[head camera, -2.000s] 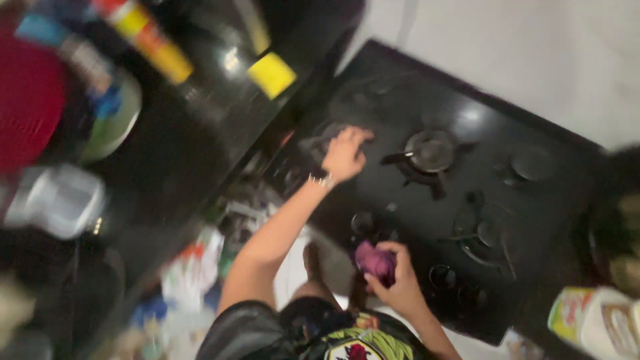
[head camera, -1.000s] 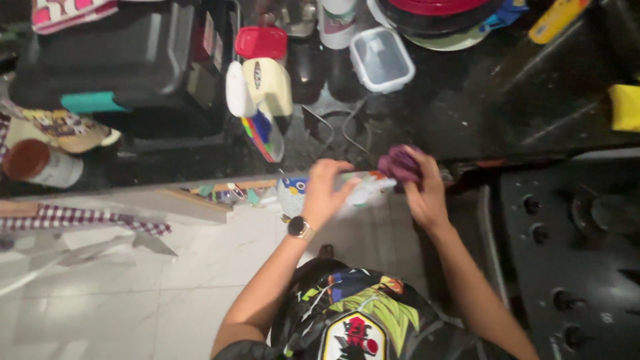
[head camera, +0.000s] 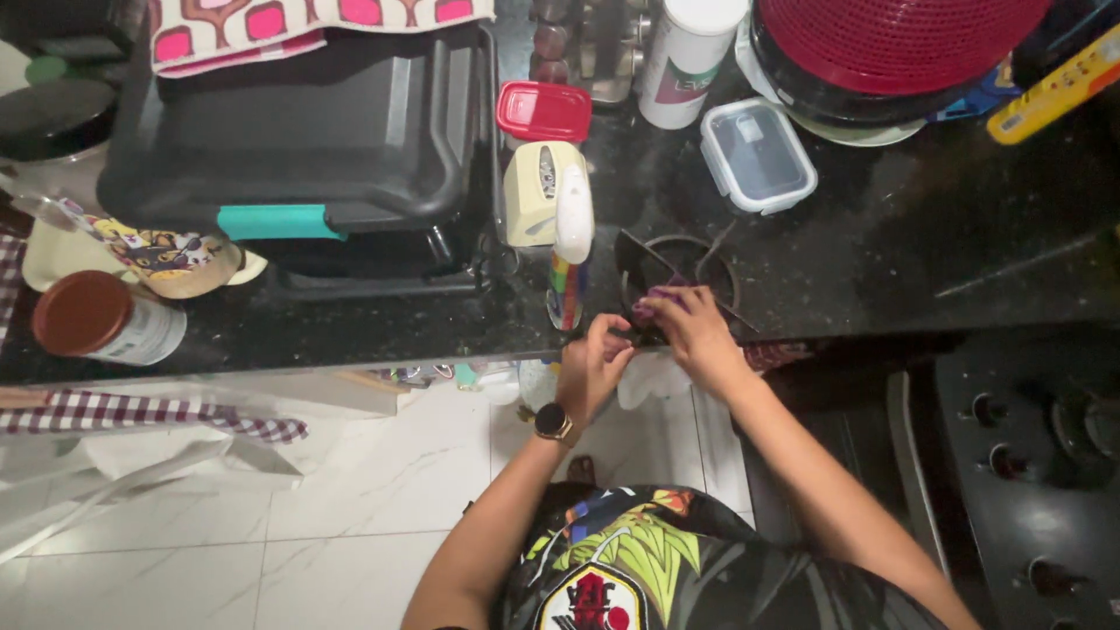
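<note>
My right hand (head camera: 697, 331) presses a bunched purple cloth (head camera: 658, 302) onto the near edge of the black stone counter, at a round black metal burner grate (head camera: 735, 276). My left hand (head camera: 597, 360) is beside it at the counter's edge, thumb and fingers curled toward each other; whether anything is between them cannot be told. A spray bottle with a white head (head camera: 574, 214) stands just left of the grate, in front of a cream plastic container (head camera: 534, 188).
Behind lie a red-lidded container (head camera: 544, 111), a white canister (head camera: 687, 66), a clear lidded box (head camera: 759, 156) and a red colander (head camera: 901, 39). A large black case (head camera: 289, 131) and a brown-lidded jar (head camera: 83, 312) are at left. The black cooktop (head camera: 989, 490) is at right.
The view has swung from the cooktop to the counter. My right hand has carried the purple cloth from over the cooktop to the grate on the counter; my left hand has come beside it.
</note>
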